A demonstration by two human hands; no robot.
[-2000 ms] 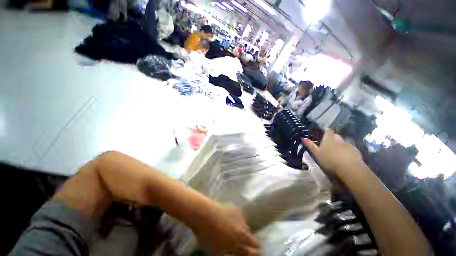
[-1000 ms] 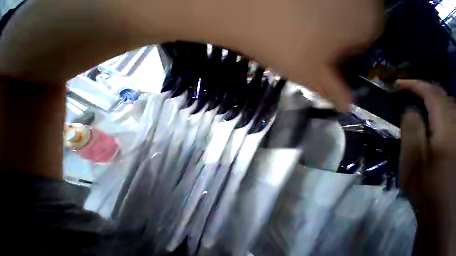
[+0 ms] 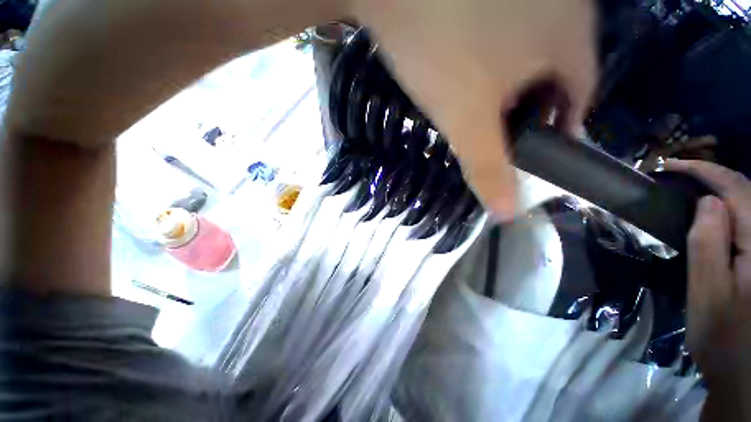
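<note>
A thick dark grey garment rail (image 3: 589, 175) slopes down to the right between my hands. My left hand (image 3: 494, 99) reaches across the top, its fingers curled round the rail's upper end and one digit pointing down. My right hand (image 3: 720, 222), cut off by the right edge, is closed round the rail's lower end. Black glossy hangers (image 3: 387, 165) stand close-packed left of the rail, above pale garments under clear film (image 3: 329, 288). More film-covered garments (image 3: 576, 350) hang below the rail. The hooks under my left hand are hidden.
On the white table (image 3: 181, 325) at the left stand a pink bottle (image 3: 203, 247) and a small clear tub with orange contents (image 3: 288, 198). A thin dark pen or snips (image 3: 163, 292) and a blue tangled bit (image 3: 261, 171) lie nearby. My left forearm covers the upper left.
The view has turned from the wide workshop to close over the rail and garments. Since the last earlier frame, the rail shows more clearly between my hands, and the tub has come into view.
</note>
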